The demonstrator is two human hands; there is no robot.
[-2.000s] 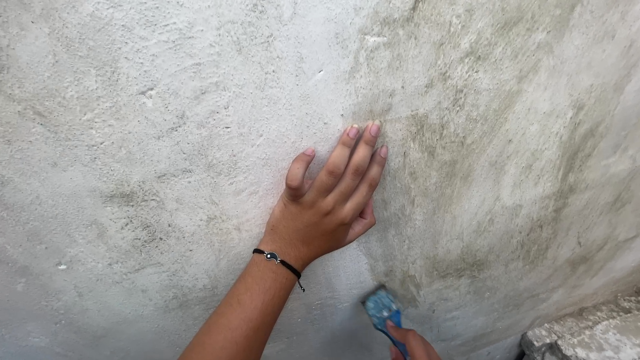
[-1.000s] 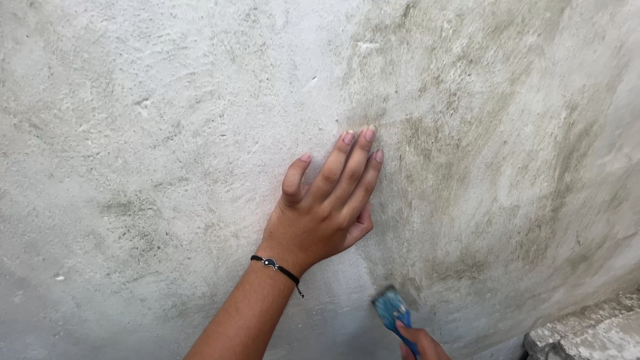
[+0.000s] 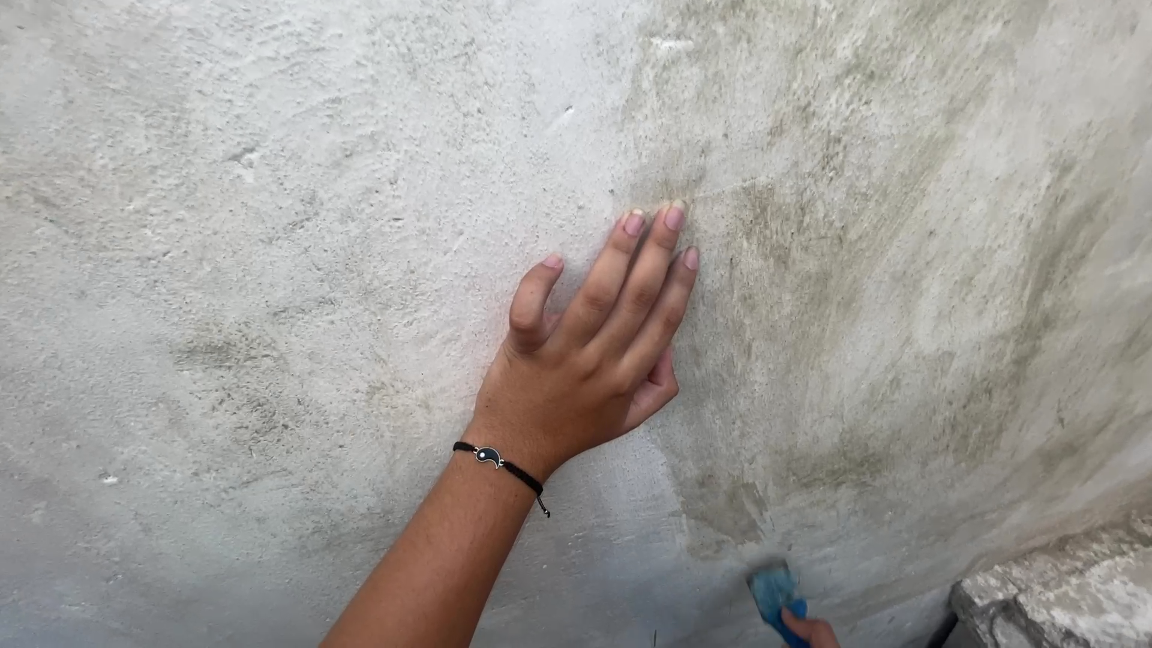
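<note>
My left hand point(image 3: 585, 351) lies against the plaster wall point(image 3: 315, 225), fingers apart and pointing up, with nothing in it. A black cord bracelet point(image 3: 490, 457) with a small charm circles that wrist. At the bottom edge, below and to the right, my right hand point(image 3: 810, 630) grips a blue-handled scraper point(image 3: 776, 598). Its blade end is blurred and close to the wall; whether it touches cannot be told. Most of my right hand is out of frame. Greenish-brown stains mark the wall right of my left hand, and paler plaster shows on the left.
A rough stone or concrete ledge point(image 3: 1071, 594) juts from the lower right corner, near the foot of the wall. A dark, thin thing point(image 3: 941, 630) shows beside its left end.
My right hand and the blue scraper have moved right and lower in the view. My left hand has stayed in about the same place on the wall.
</note>
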